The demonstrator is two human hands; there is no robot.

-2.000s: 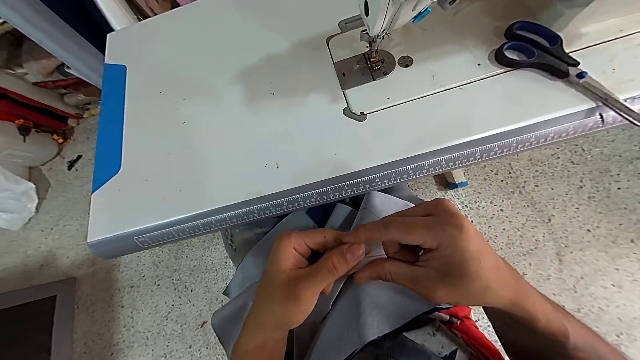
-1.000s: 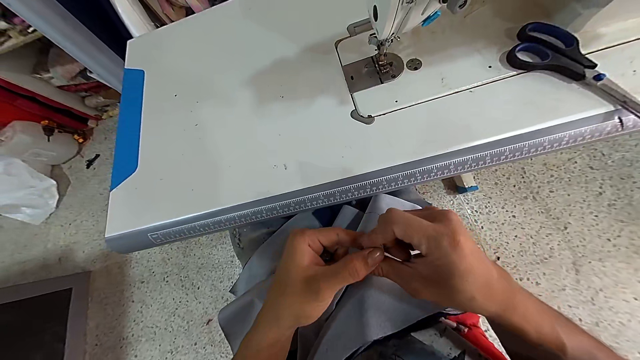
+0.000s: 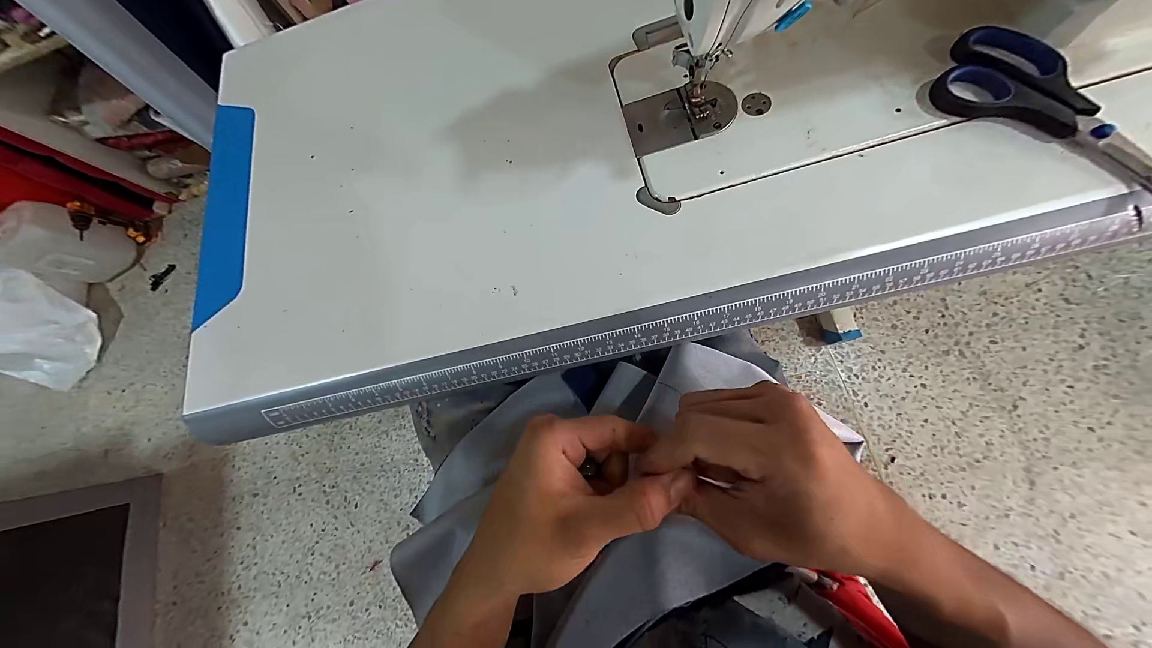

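Observation:
Grey fabric [image 3: 621,576] lies over the lap, just below the front edge of the sewing table [image 3: 405,225]. Above it my left hand [image 3: 567,504] and my right hand [image 3: 774,477] meet, fingertips touching. Both pinch something small between thumbs and forefingers, largely hidden by the fingers; it seems to be part of the grey fabric, though this is not certain. A dark spot shows within the curl of my left fingers. Farther back on the table is the needle and presser foot of a sewing machine [image 3: 700,94].
Scissors with black and blue handles [image 3: 1017,85] lie at the table's right. A printed ruler strip [image 3: 720,319] runs along the front edge. One table foot [image 3: 837,324] shows beyond that edge. On the floor at left are a white plastic bag [image 3: 45,328] and a dark framed mat [image 3: 67,567].
Both hands stay together over the fabric, with small shifts of the fingers; the right hand's fingers have curled in closer to the left's. The view has shifted slightly.

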